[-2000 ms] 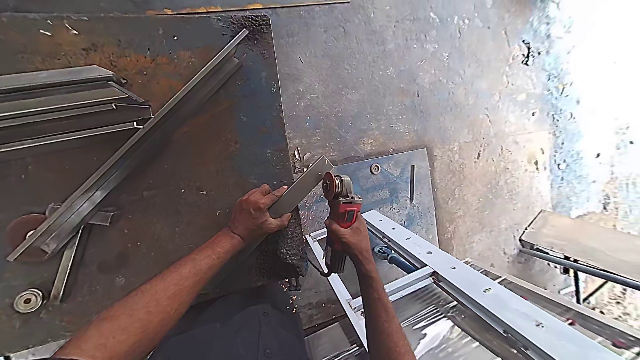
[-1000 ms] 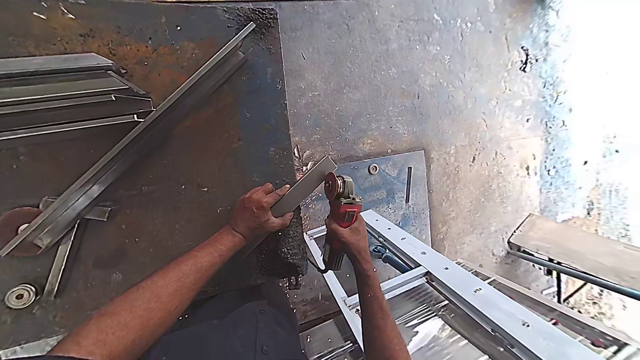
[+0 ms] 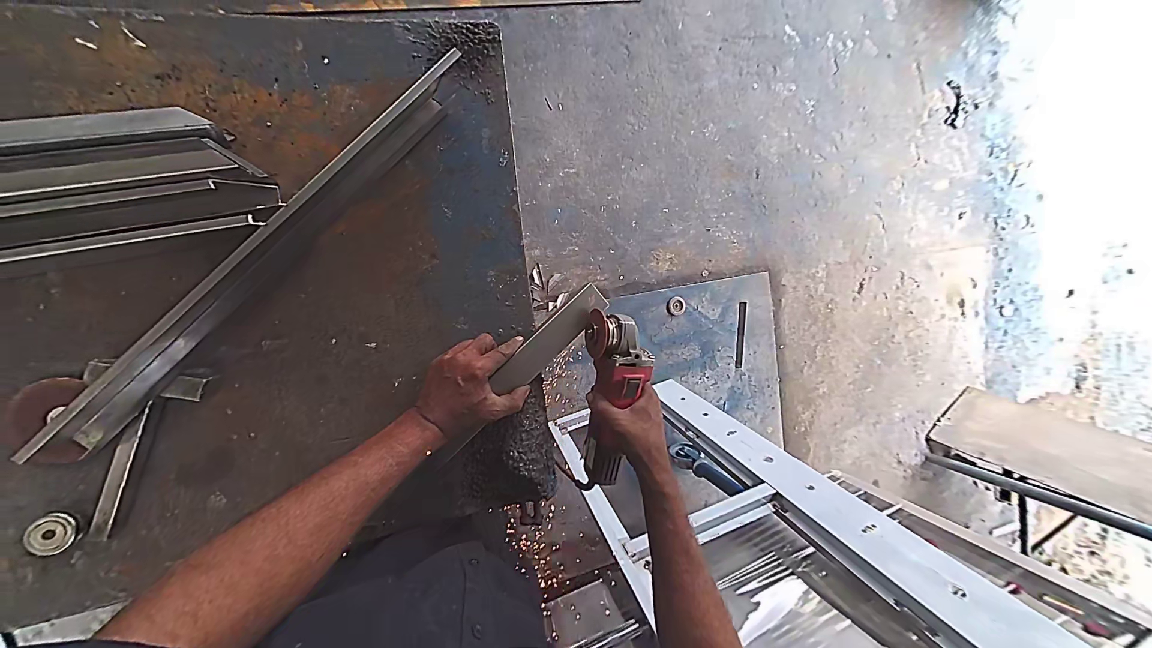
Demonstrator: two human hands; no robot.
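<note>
My left hand (image 3: 472,382) grips a flat metal bar (image 3: 549,340) that juts past the right edge of the dark steel table (image 3: 360,333). In my right hand (image 3: 630,421) is a red and black angle grinder (image 3: 623,382), held upright in the view. Its disc (image 3: 598,333) meets the bar's right side near the far end. Orange sparks (image 3: 535,540) fall below the bar and beside the table edge. The lower part of the bar runs under my left hand and is partly hidden.
Metal channels (image 3: 135,180) lie on the table at left, with a long angled profile (image 3: 261,243) across it. A cutting disc (image 3: 45,418) and a round metal part (image 3: 51,534) are lower left. A white metal frame (image 3: 810,490) stands at right, near a bench (image 3: 1044,441).
Sparks now show below the bar and by the table edge; the earlier frames show none plainly. Both hands keep nearly the same hold and place.
</note>
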